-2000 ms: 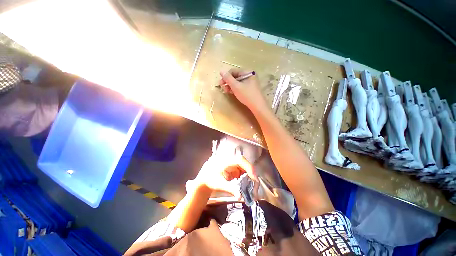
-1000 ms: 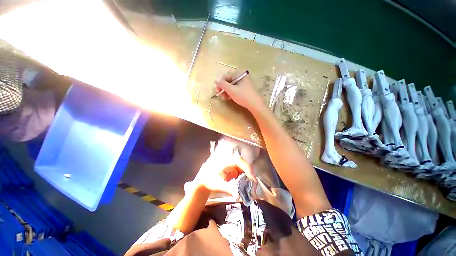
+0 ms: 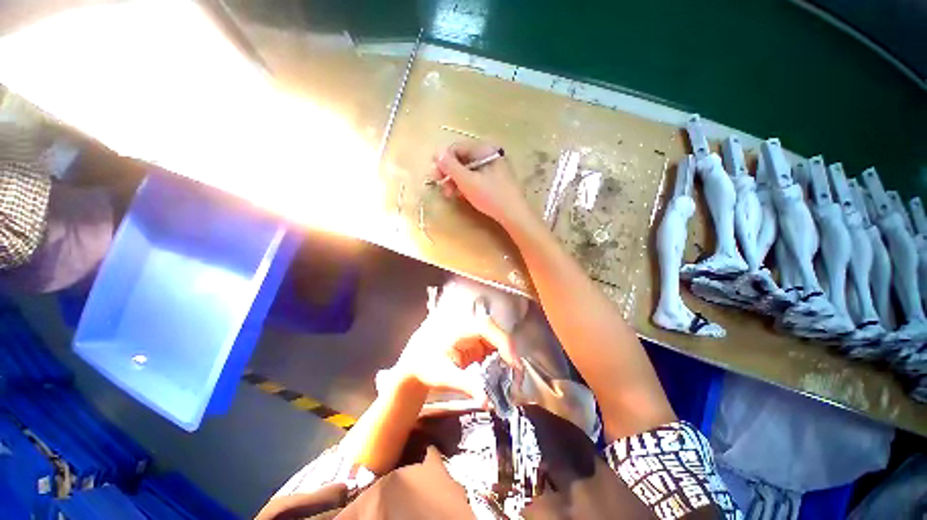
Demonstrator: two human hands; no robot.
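Note:
My right hand is over the tan bench and grips a slim silver pen-like tool. Its dark end points up to the right and its other end is low at the board near my fingertips. My left hand is over my lap, closed around the grey foot end of a figure leg. Glare and my fingers hide most of that leg.
A row of white figure legs lies at the bench's right. White scraps lie on a stained patch. A green belt runs behind. A blue bin stands left, with a person's sleeve beyond. Strong glare covers the upper left.
Since two seconds ago, my right hand has shifted slightly left with the tool, which has tilted a little. My left hand holds the foot in nearly the same place.

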